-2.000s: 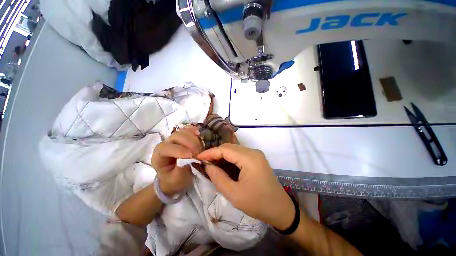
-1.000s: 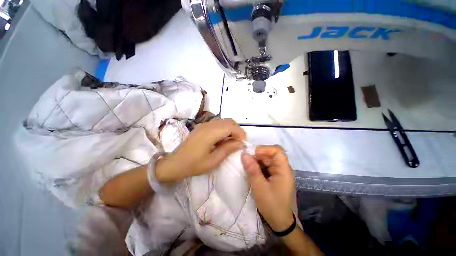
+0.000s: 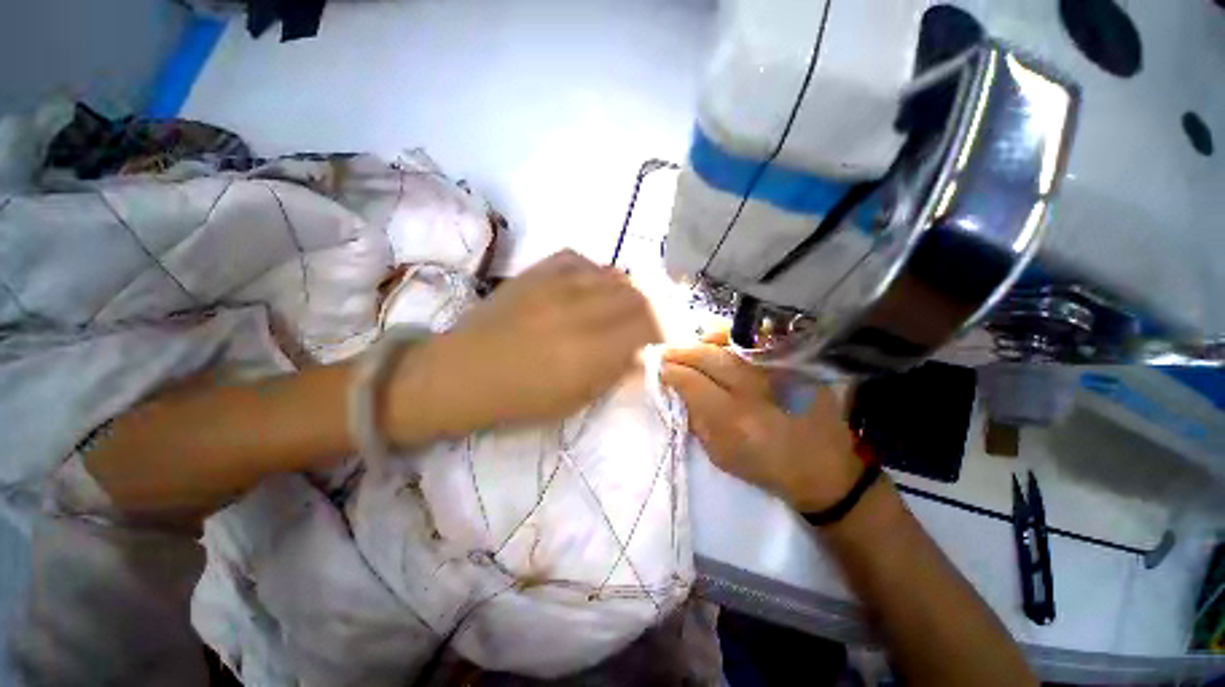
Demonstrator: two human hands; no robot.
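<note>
The white quilted padding is bulky and hangs over the table's front edge. My left hand is closed on its upper edge, seen from the back, with the fingertips hidden. My right hand pinches the same edge just to the right. Both hands are close to the lit needle area of the sewing machine, whose head stands above and right of them. The needle and presser foot are not clearly seen.
Black thread snips lie open at the right. A black glossy rectangle and a small brown piece lie partly behind the machine head. A grey measuring strip runs along the front edge. Dark cloth shows at the top left.
Both hands have carried the padding's edge up toward the needle area. The view has moved closer and turned, so the machine head now looks larger and shows its end face.
</note>
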